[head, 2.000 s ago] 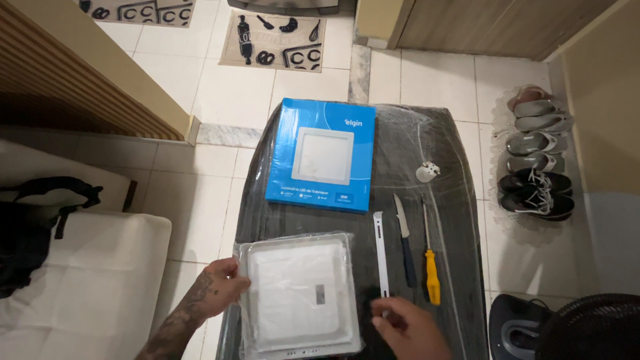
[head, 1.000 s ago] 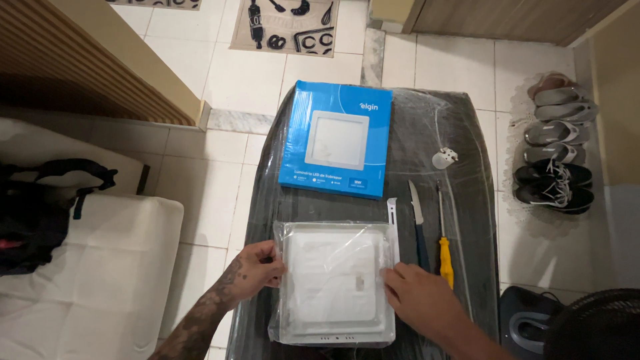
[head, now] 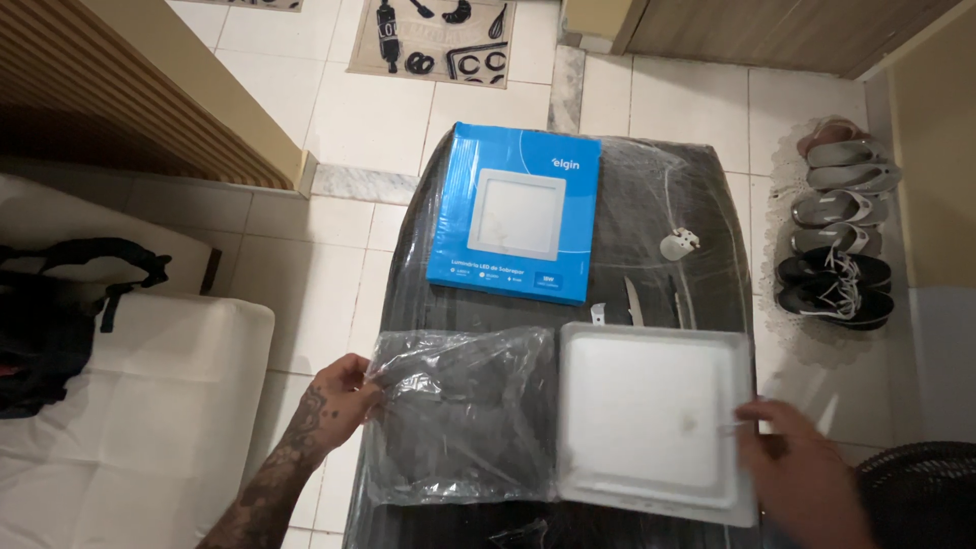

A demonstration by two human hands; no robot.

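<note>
My left hand (head: 343, 400) pinches the left edge of a clear plastic bag (head: 465, 419), which looks empty and spreads over the dark, film-covered surface (head: 640, 191). Just right of the bag is a square white LED light panel (head: 652, 419); my right hand (head: 797, 457), blurred, grips its right edge. Behind the panel, the end of a white metal strip (head: 598, 313), a knife blade (head: 634, 301) and a thin metal shaft (head: 676, 301) stick out, their other ends hidden.
A blue Elgin box (head: 515, 213) lies farther back, with a small white fitting (head: 680, 244) to its right. A white cushioned seat (head: 168, 396) stands at left. Shoes (head: 839, 282) line the right wall. Part of a black round-rimmed object (head: 915, 488) shows at lower right.
The white panel, inside the plastic bag before, is now out of it and held to the right by my right hand. My left hand keeps the bag, and the panel now covers the tool handles.
</note>
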